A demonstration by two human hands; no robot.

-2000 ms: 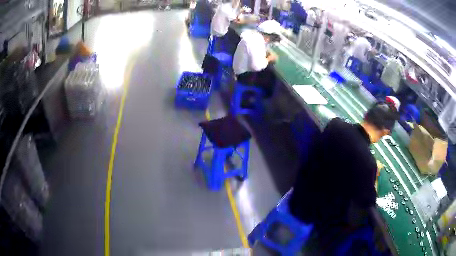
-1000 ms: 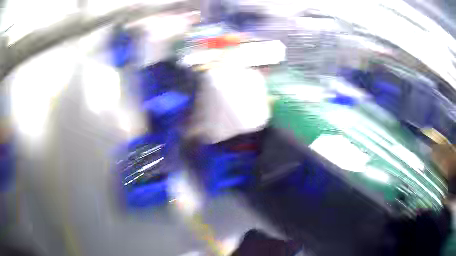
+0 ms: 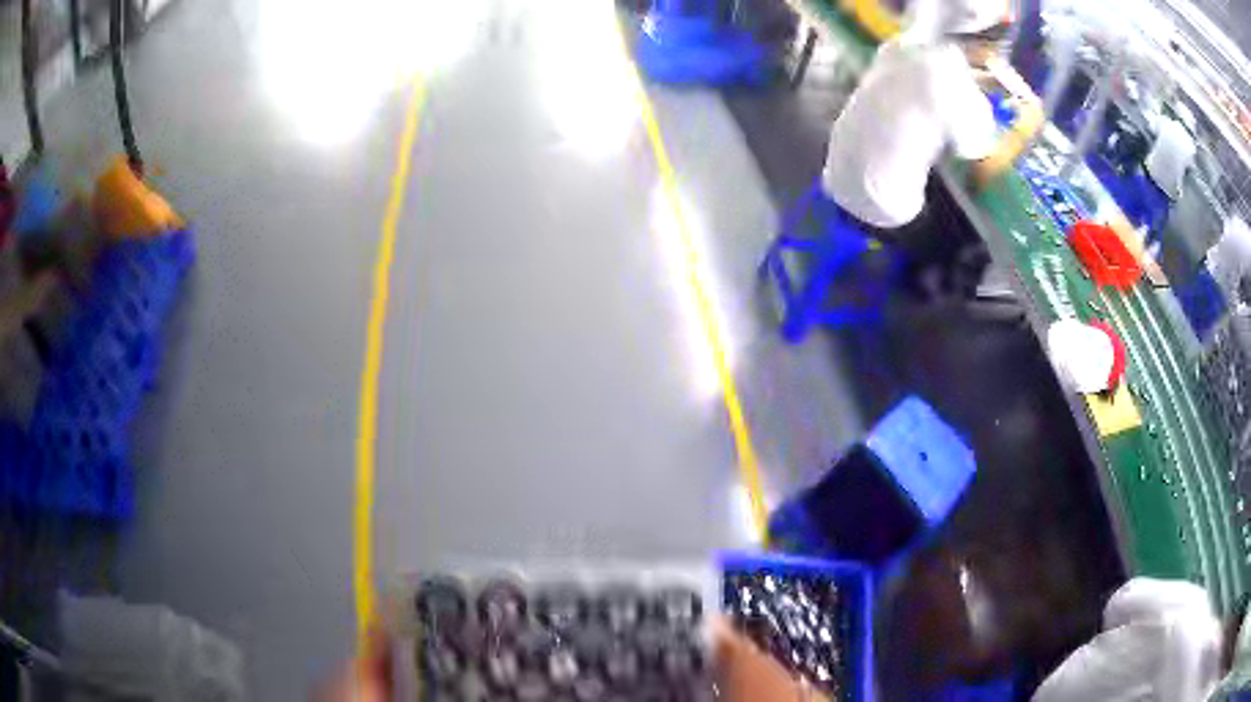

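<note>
A clear blister tray [image 3: 560, 638] with rows of small round dark parts with pale centres is held in front of me at the bottom of the picture. My left hand [image 3: 364, 675] is at its left edge, blurred and cut off by the frame. My right hand [image 3: 755, 669] is at its right edge, also partly cut off. The fingers are mostly hidden, and the underside of the tray is out of sight.
A blue crate [image 3: 803, 617] of dark parts stands right of the tray. Blue stools [image 3: 922, 460], seated people in white and a green conveyor [image 3: 1159, 494] line the right. Blue plastic pallets [image 3: 110, 357] stand left. Yellow lines [image 3: 368, 412] run along the grey floor.
The view has moved forward along the aisle. The person in black has left the picture. The tray and both hands now show at the bottom, where only a sliver of something pale showed before.
</note>
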